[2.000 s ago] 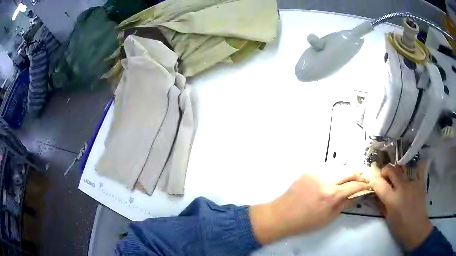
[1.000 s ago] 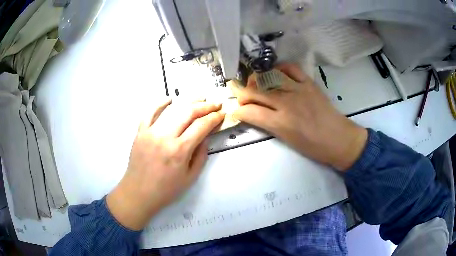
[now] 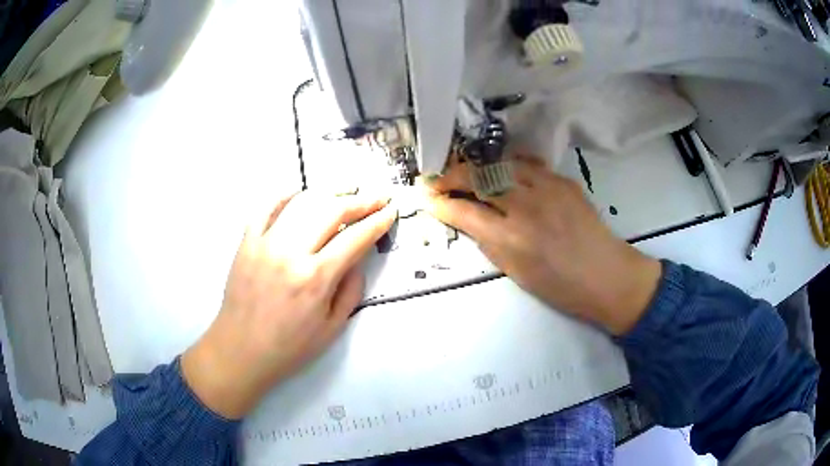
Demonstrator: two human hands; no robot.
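A small fabric piece (image 3: 386,238) lies at the needle area, dark where it shows below my left fingertips and washed out by the lamp between the hands. My left hand (image 3: 293,275) is on its left side, fingertips holding it against the bed. My right hand (image 3: 544,238) is on its right side, thumb and fingers at the piece, partly hidden behind the ribbed cream knob (image 3: 494,177). The presser foot and needle (image 3: 405,168) are just above the fingertips; glare hides the exact contact. The white sewing machine head (image 3: 387,64) stands over them.
Cut beige pieces (image 3: 45,282) lie at the far left, with olive-green fabric (image 3: 64,77) behind. Pale fabric (image 3: 628,114) lies behind the right hand. A black tool (image 3: 687,152), a white stick (image 3: 713,173), a dark red pencil (image 3: 764,209) and yellow handles (image 3: 816,205) are at the right.
The view has swung right to centre on the needle since the oldest frame. Since the last one, the light piece between my fingertips shows less, and dark material now shows beside my left fingertips.
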